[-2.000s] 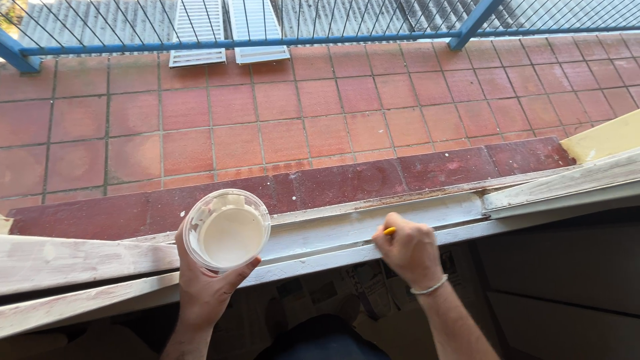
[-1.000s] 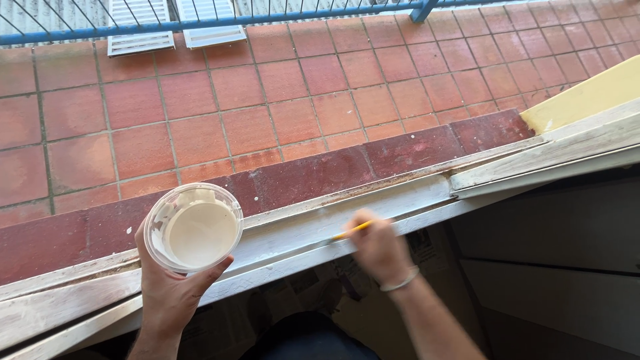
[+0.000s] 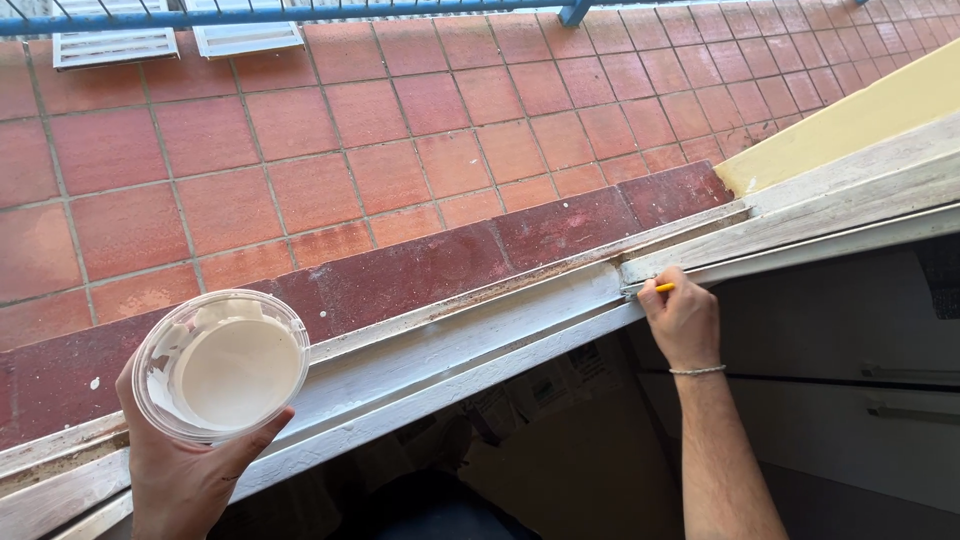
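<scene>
My left hand (image 3: 184,472) holds a clear plastic tub (image 3: 221,366) of off-white paint over the left part of the window sill. Smears of paint coat the tub's inner wall. In my right hand (image 3: 679,315) is a small paintbrush with a yellow handle (image 3: 664,287). Its bristle end, mostly hidden by my fingers, is at the groove where the white window frame (image 3: 465,330) meets the right-hand sash (image 3: 810,202). The frame's middle stretch looks bright white, while the sashes on both sides look patchy and worn.
Beyond the frame runs a dark red tiled ledge (image 3: 450,262), then a terracotta tile floor (image 3: 315,150) and a blue metal railing (image 3: 337,16). A cream wall edge (image 3: 840,120) stands at right. Below lie newspaper sheets (image 3: 540,390) and dark drawers (image 3: 840,330).
My right hand has moved right along the frame, from its middle stretch to the edge of the right-hand sash. My left hand still holds the tub. The view has shifted somewhat.
</scene>
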